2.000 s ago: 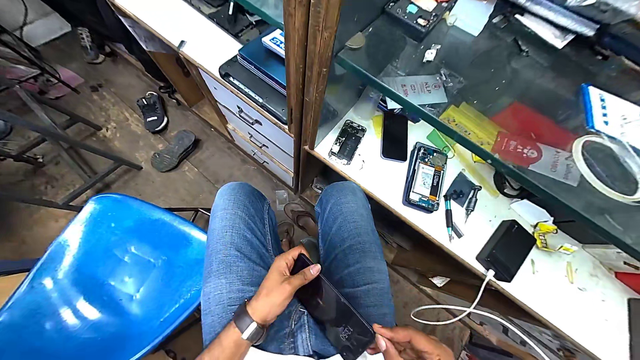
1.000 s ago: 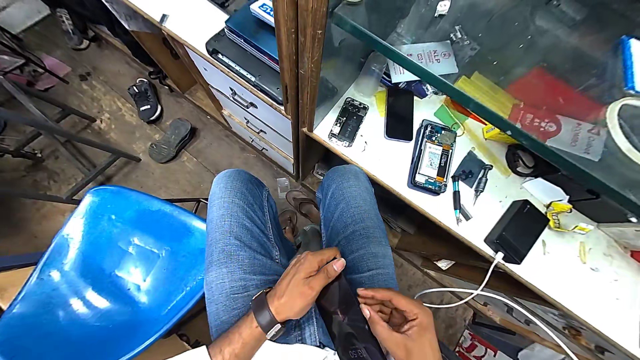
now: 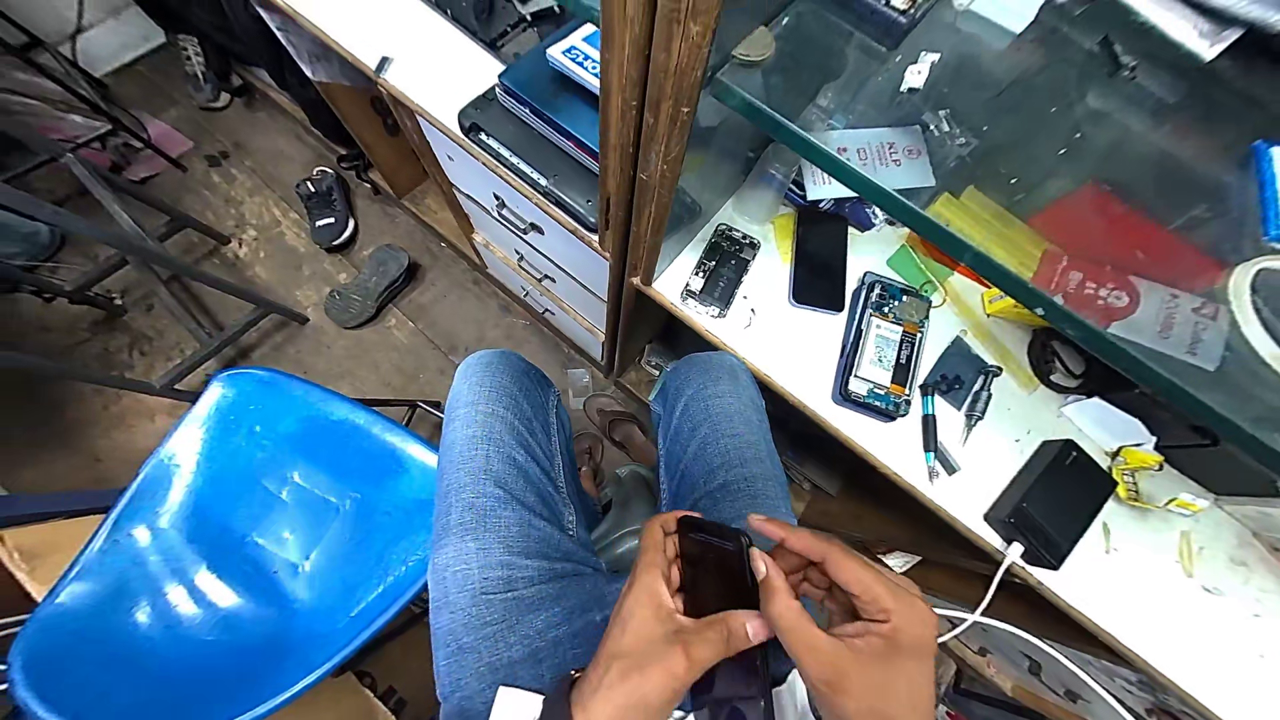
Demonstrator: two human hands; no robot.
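A dark smartphone (image 3: 716,570) lies over my lap, its upper end between my hands. My left hand (image 3: 665,630) grips it, fingers along the left edge and thumb across the screen. Thumb and forefinger of my right hand (image 3: 850,610) touch its upper right edge; whether they pinch anything is hard to see. On the white bench to the right are an opened phone with bare circuitry (image 3: 885,350), a smaller opened phone (image 3: 721,270), a phone with a dark screen (image 3: 819,260), a blue-and-black precision screwdriver (image 3: 929,430) and another pen-like tool (image 3: 980,403).
A glass shelf edge (image 3: 960,245) overhangs the bench. A black power adapter (image 3: 1052,503) with a white cable (image 3: 990,600) stands near the bench's front. Left are a blue plastic chair (image 3: 300,500), drawers (image 3: 520,225) under laptops (image 3: 540,130), and a shoe (image 3: 326,210) and a sandal (image 3: 368,287) on the floor.
Two seconds ago the phone slanted across my lap with my right hand at its lower end; now it is more upright in view, and my right hand is at its upper right edge.
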